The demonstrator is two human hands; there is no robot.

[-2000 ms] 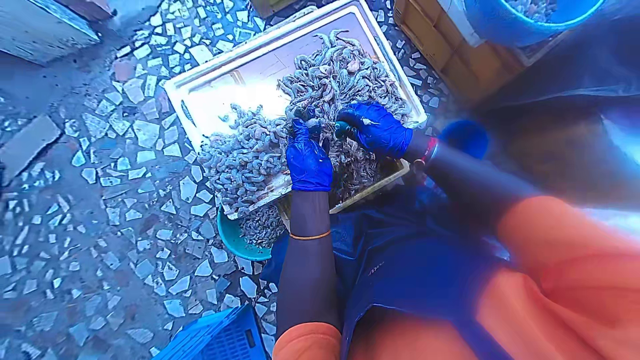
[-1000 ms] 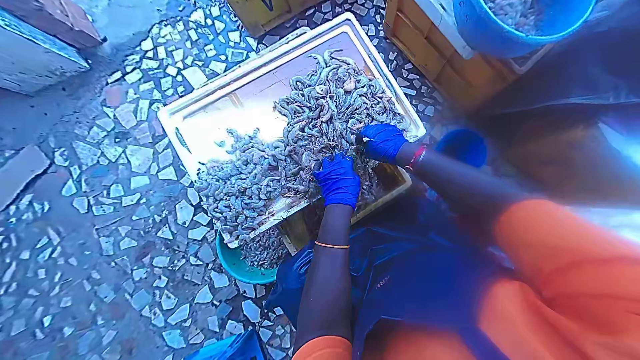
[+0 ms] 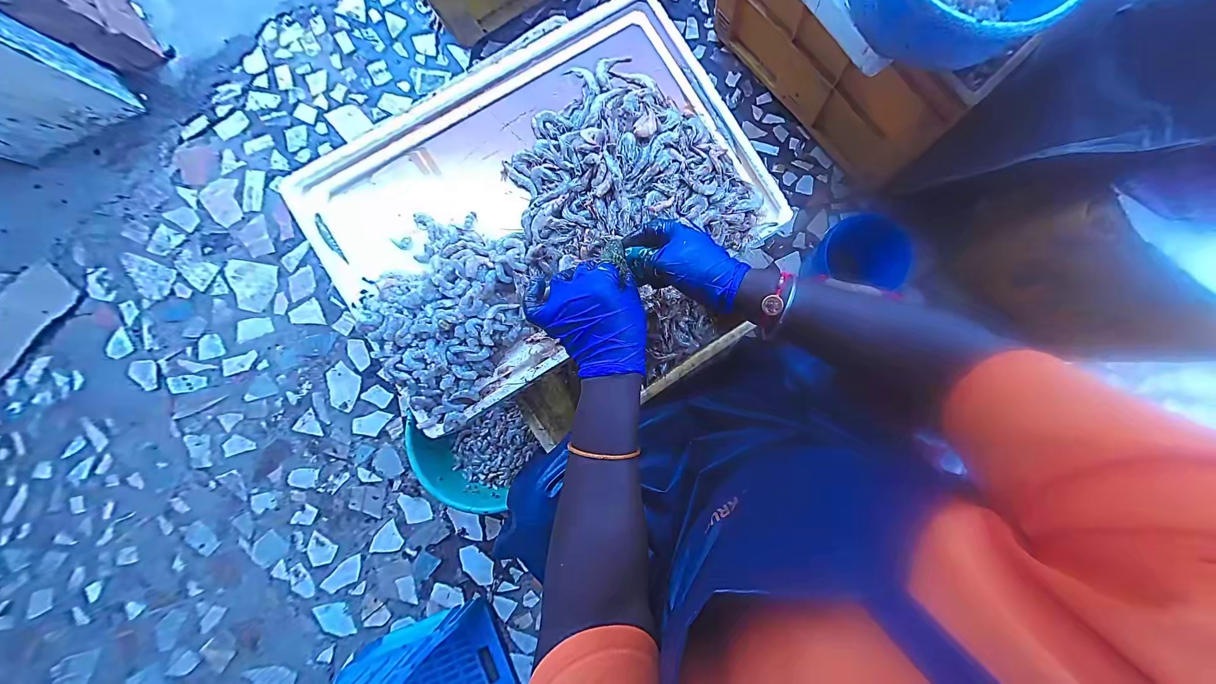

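My left hand, in a blue glove, and my right hand, gloved the same way, are close together over the near side of a white tray. Both hands' fingers close on a small shrimp between them; its outline is partly hidden. Behind them on the tray lies a large heap of whole shrimp. A second heap, of smaller curled, seemingly peeled shrimp, lies to the left. Below my hands, a container with a pale rim holds dark scraps, perhaps shells.
A teal basin with small shrimp sits under the tray's near left corner. A blue plastic crate is at the bottom. Yellow crates, one under a blue tub, stand at upper right. A blue cup-like container is right of the tray.
My hands were apart one second ago, the right at the heap's right side and the left below it. Now they meet at the heap's near edge, around a shrimp.
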